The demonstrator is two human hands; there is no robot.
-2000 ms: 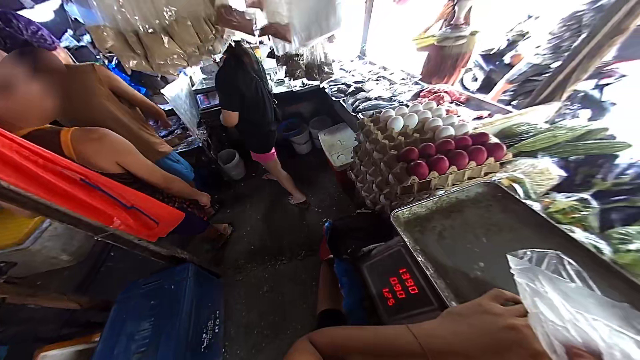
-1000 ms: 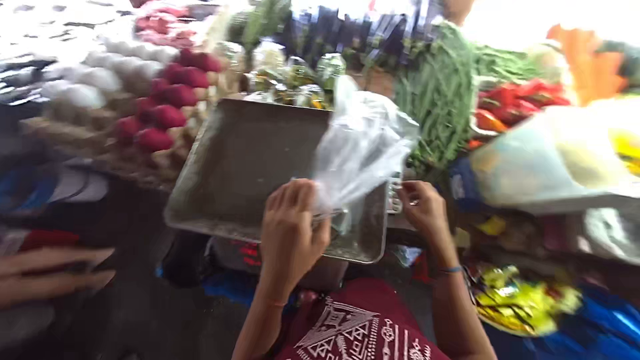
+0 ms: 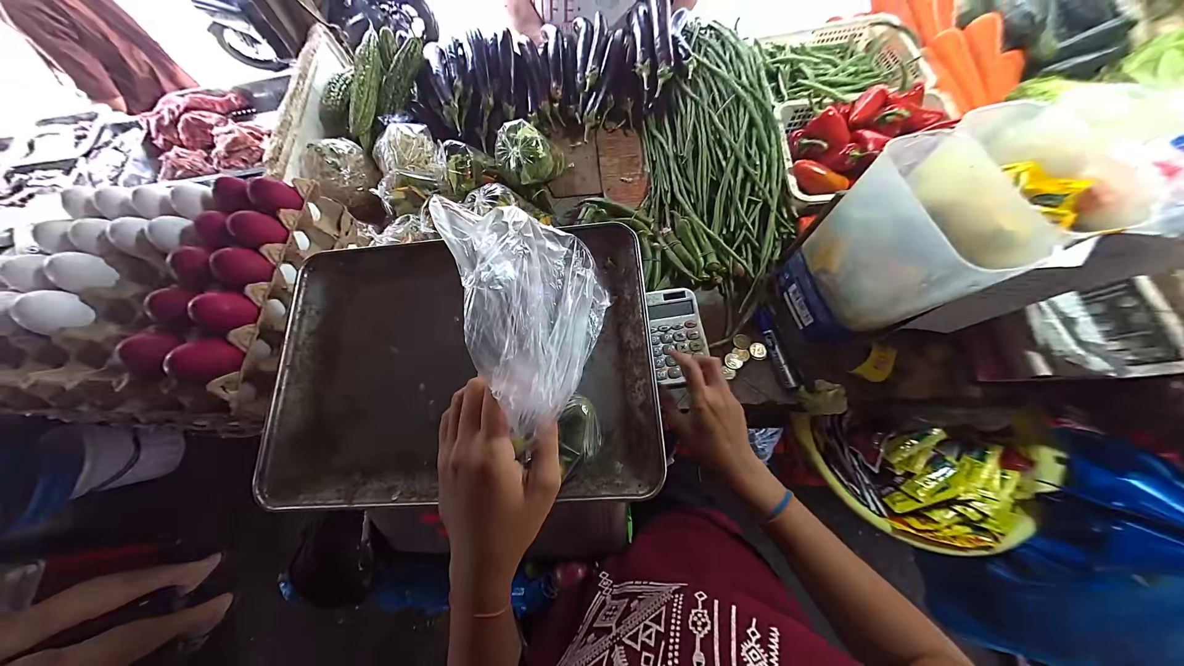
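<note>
My left hand [image 3: 499, 462] grips the gathered neck of a clear plastic bag [image 3: 532, 305], whose loose top stands up over the metal tray [image 3: 370, 370]. Something green shows through the plastic [image 3: 579, 433] just right of my fingers; what it is, I cannot tell. To the right of the tray, my right hand [image 3: 710, 412] has its fingers on the keys of a white calculator [image 3: 680, 338] and holds nothing. Several coins [image 3: 745, 351] and a blue marker [image 3: 777, 350] lie beside the calculator. Beneath the tray, the scale [image 3: 499, 527] is mostly hidden.
Red and white eggs [image 3: 208, 359] fill cartons at left. Behind the tray are bagged vegetables [image 3: 527, 153], eggplants [image 3: 555, 74] and long beans [image 3: 721, 157]. Red peppers [image 3: 846, 129] and plastic containers [image 3: 860, 245] stand at right, above a yellow basin [image 3: 1004, 546] of sachets. Another person's bare legs [image 3: 111, 601] show lower left.
The view has swung right from the aisle to the produce. My right hand, beside the tray's right edge one second ago, is now on the calculator keys. My left hand still holds the bag.
</note>
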